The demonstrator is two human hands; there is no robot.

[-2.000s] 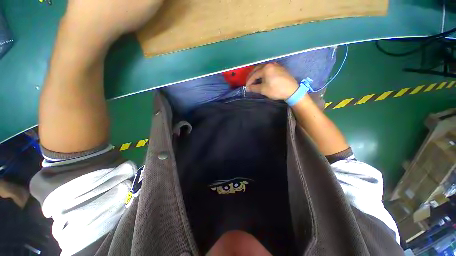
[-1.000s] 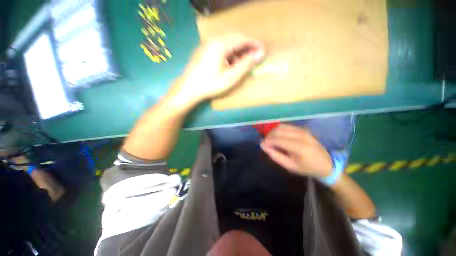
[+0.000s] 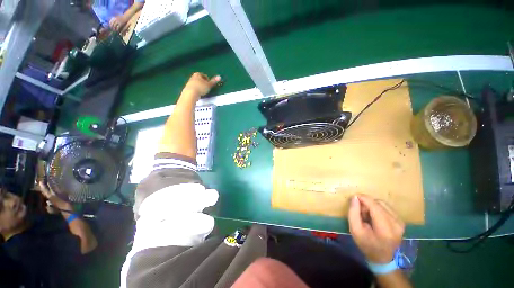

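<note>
My left hand is stretched out to the far left, beyond the component tray, at the white bench rail. Its fingers are partly curled; a small dark spot lies by the fingertips, and I cannot tell if it is held. My right hand, with a light blue wrist strap, is over the near edge of the tan board. Its fingers are curled with thumb and index close; no held thing can be made out. A loose pile of small yellow-and-black components lies left of the board.
A black fan with a wire grille stands on the board's back left. A round tub and a black box are at the right. At the far left are a dark round fan and a neighbouring person.
The view has swung up and over the bench. My left hand has gone from the board to the far left behind the tray. My right hand has risen from my lap to the board's near edge.
</note>
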